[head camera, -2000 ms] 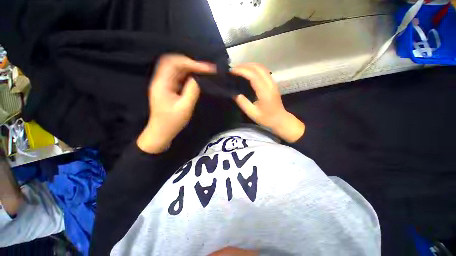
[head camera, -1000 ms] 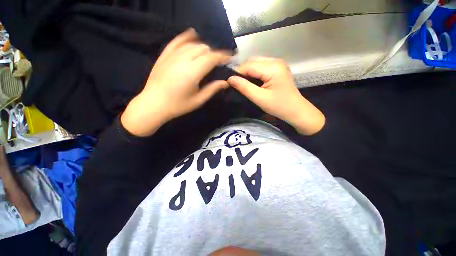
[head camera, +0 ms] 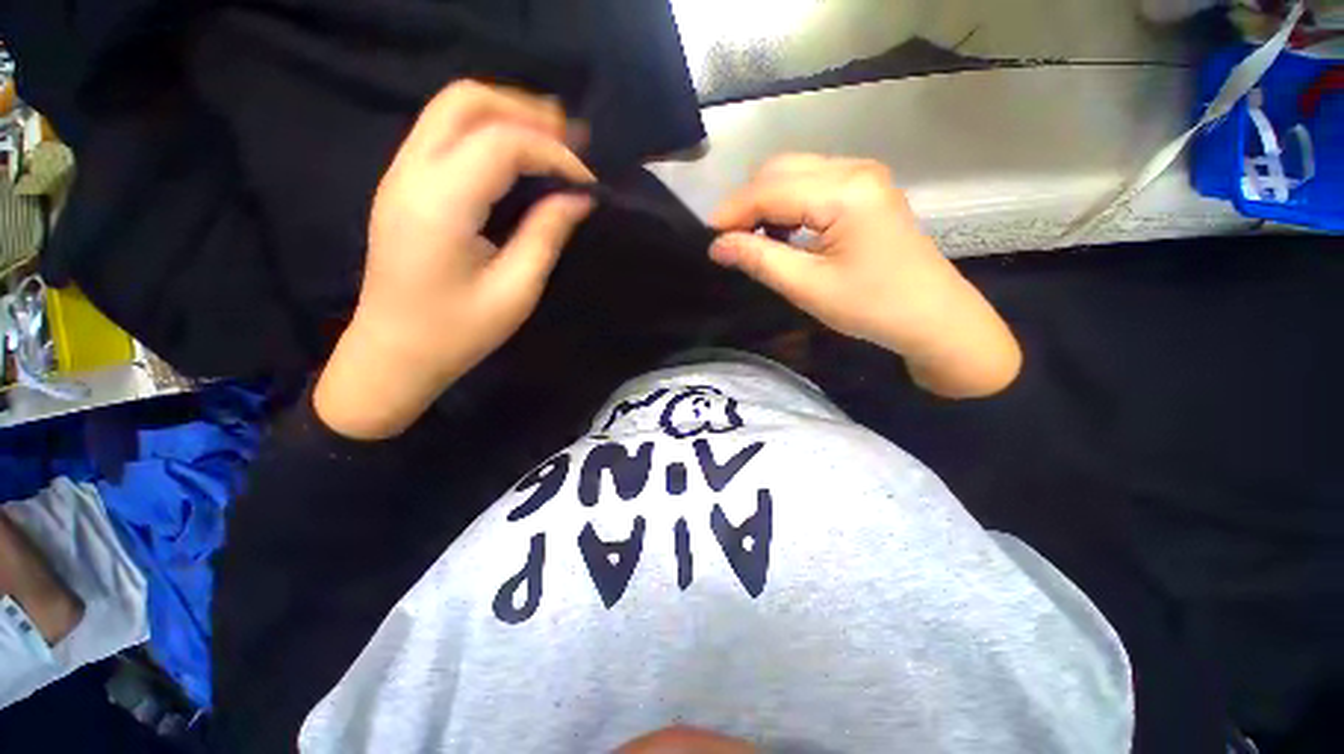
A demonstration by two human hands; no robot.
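The black garment piece (head camera: pixel 280 162) spreads over the upper left and down towards my lap. Its fabric edge (head camera: pixel 656 199) is stretched between my two hands, above the front of the machine bed. My left hand (head camera: pixel 464 243) pinches the edge between thumb and fingers, left of centre. My right hand (head camera: pixel 855 258) pinches the other end of the edge, with thumb and index finger together. The presser foot and needle are not in view. The left fingertips are slightly blurred.
The pale machine bed (head camera: pixel 943 148) lies behind my right hand. A blue tray (head camera: pixel 1304 148) with white and red items and a pale strip (head camera: pixel 1179 148) are at upper right. Black cloth (head camera: pixel 1179 368) covers the right. At left are a yellow bin (head camera: pixel 92 327), blue cloth (head camera: pixel 184 516) and another person's arm (head camera: pixel 37 575).
My hands came close together at the edge, then moved apart, left hand leftwards and right hand rightwards, with the black edge now stretched between them. The other person's arm has shifted at lower left.
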